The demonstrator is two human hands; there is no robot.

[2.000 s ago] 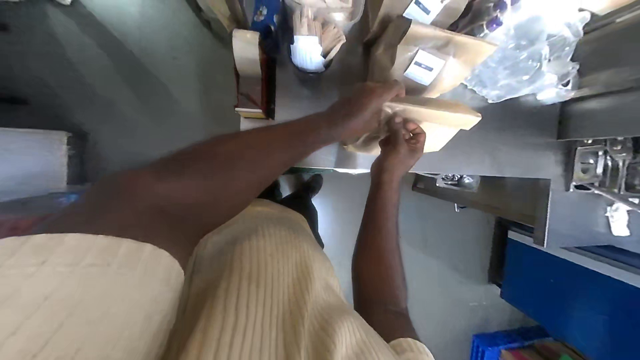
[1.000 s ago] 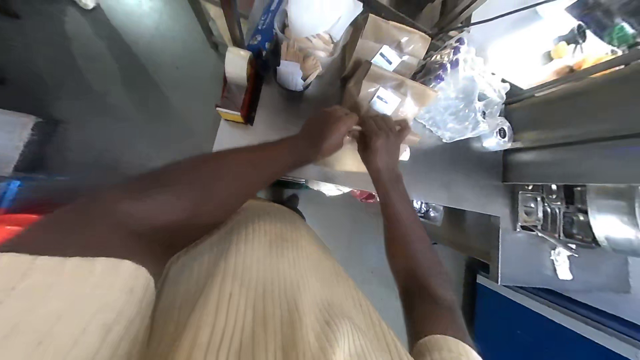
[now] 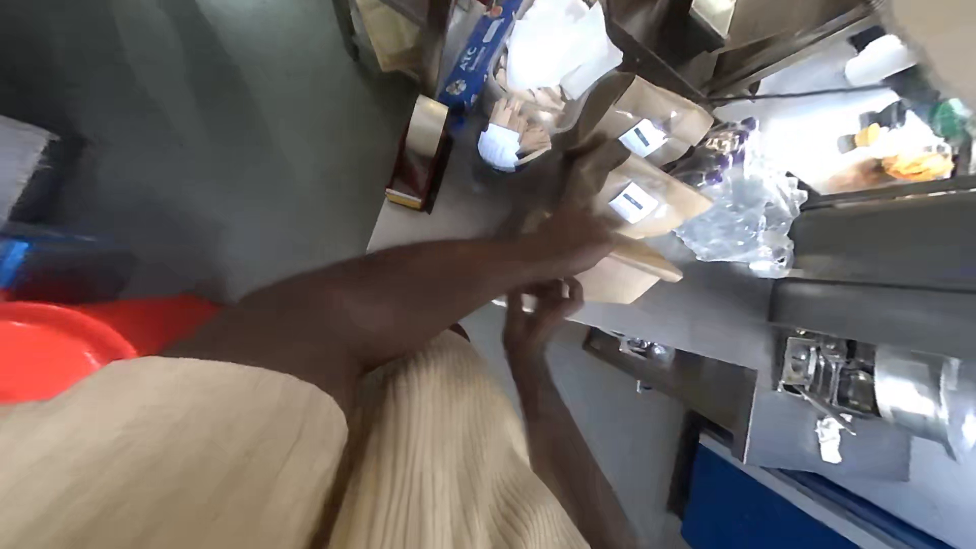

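My left hand point(image 3: 579, 229), blurred, reaches across the left end of a brown paper bag point(image 3: 663, 200) with a white label; whether its fingers grip anything is unclear. Just below it, my right hand point(image 3: 541, 305) has curled fingers at the left end of a folded paper bag point(image 3: 618, 280) near the counter edge. Its grip cannot be made out. Another labelled paper bag point(image 3: 682, 114) lies behind these two, beside a clear plastic bag point(image 3: 743, 217).
A tape dispenser point(image 3: 419, 156) stands at the left end of the steel counter point(image 3: 701, 305). Near it are a cup of wooden cutlery point(image 3: 507, 141), a tub with white paper point(image 3: 557, 53) and a blue box point(image 3: 476, 57). A red container point(image 3: 53, 351) is at far left.
My hands were close together at the folded bag; now my left hand reaches farther over the labelled bags, and my right hand is below it. The view has shifted.
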